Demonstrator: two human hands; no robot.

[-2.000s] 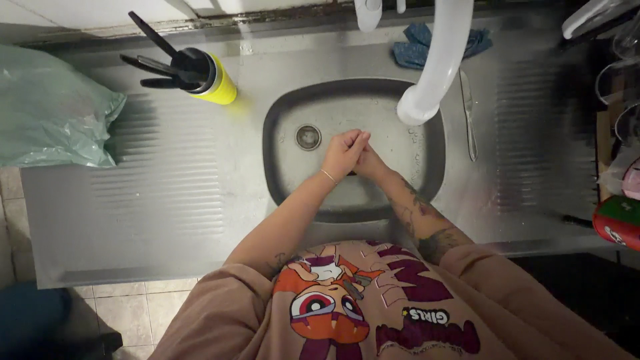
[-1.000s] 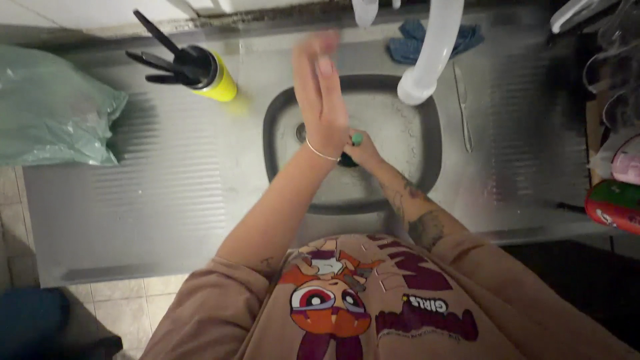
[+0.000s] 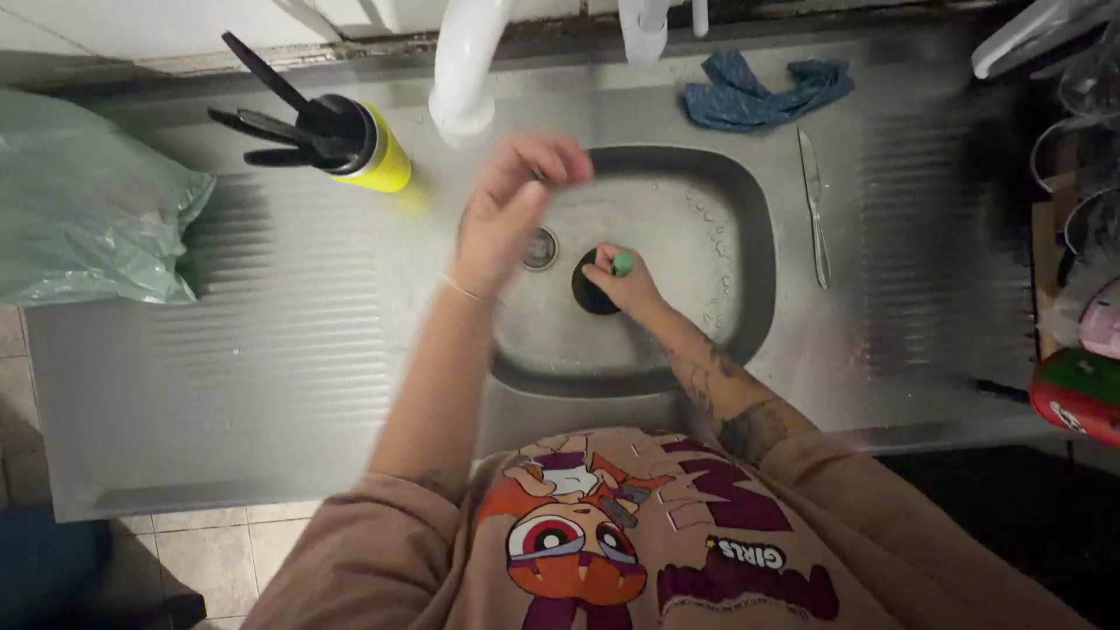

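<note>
My right hand (image 3: 630,280) grips the green handle (image 3: 622,263) of a tool with a round black rubber-like cup (image 3: 593,282), held over the steel sink basin (image 3: 674,350). My left hand (image 3: 516,210), blurred and partly curled, is raised over the basin's left part, just below the white faucet spout (image 3: 464,87). Nothing shows in its fingers. Beside it, the metal drain (image 3: 540,248) is partly in view. Water drops lie along the right side of the basin floor.
A yellow cup (image 3: 385,157) with black-handled utensils stands at the back left, near a green plastic bag (image 3: 87,210). Right of the basin lie a crumpled blue cloth (image 3: 761,96) and a table knife (image 3: 815,206). Glassware and a red-and-green container (image 3: 1081,394) are at the far right.
My hands were together over the basin and have parted. The white spout has moved from the basin's right side to its left. The black cup, mostly hidden earlier, shows more now.
</note>
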